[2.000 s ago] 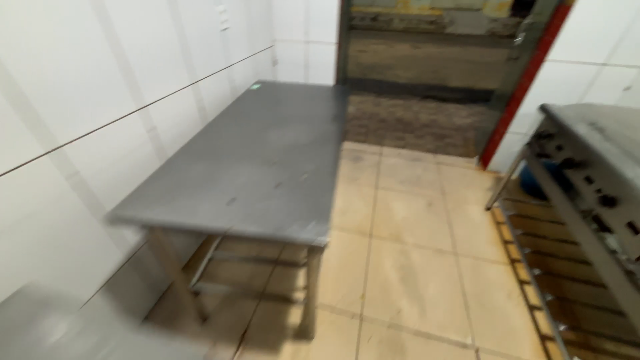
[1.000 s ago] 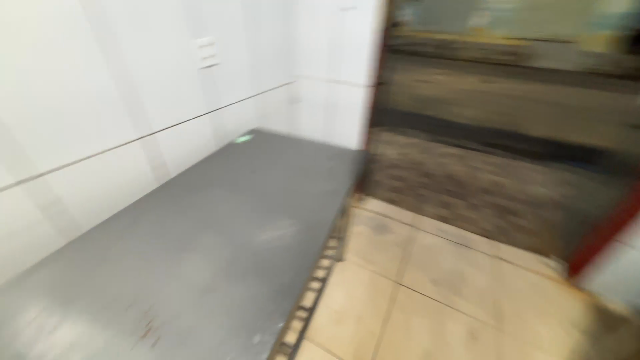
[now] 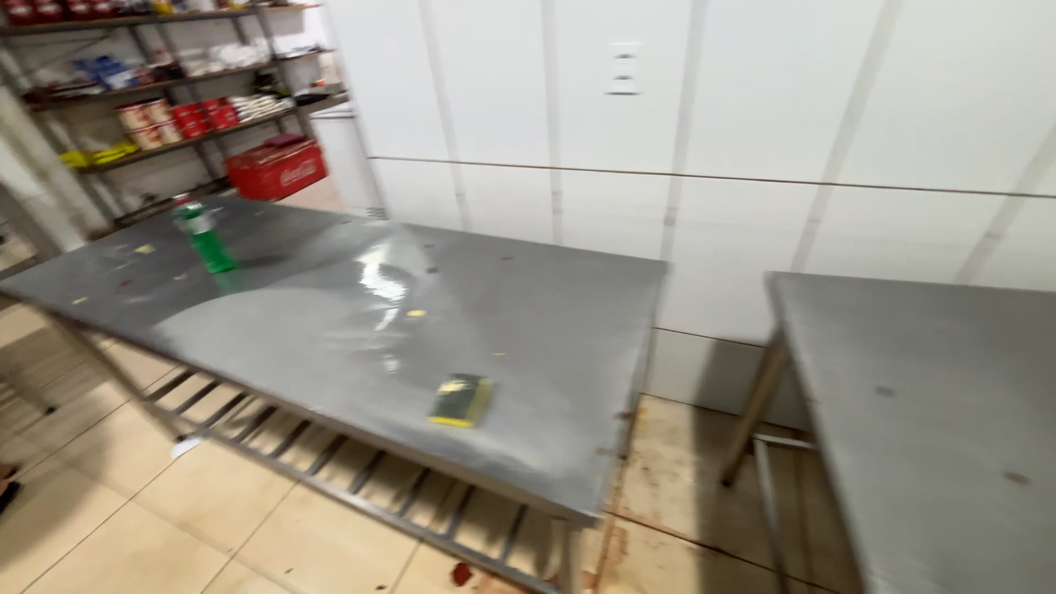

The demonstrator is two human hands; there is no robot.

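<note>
Neither my left hand nor my right hand shows in the head view. A long metal table (image 3: 528, 289) spans the left and middle. On its near right part lies a yellow and dark green scouring sponge (image 3: 461, 400). Toward the table's far left stands a green plastic bottle (image 3: 204, 237) with a red cap. The tabletop bears a wet, shiny patch and a few small yellow bits.
A second metal table (image 3: 932, 355) stands at the right, past a gap with a stained floor (image 3: 668, 470). Shelves (image 3: 190, 74) with tins and packets are at the back left, above a red cooler box (image 3: 278, 168). A white wall with a socket (image 3: 624, 68) runs behind.
The view has swung far round, away from the doorway. The table with the bottle and sponge, and the shelves, now show; neither earlier frame shows the bottle or sponge.
</note>
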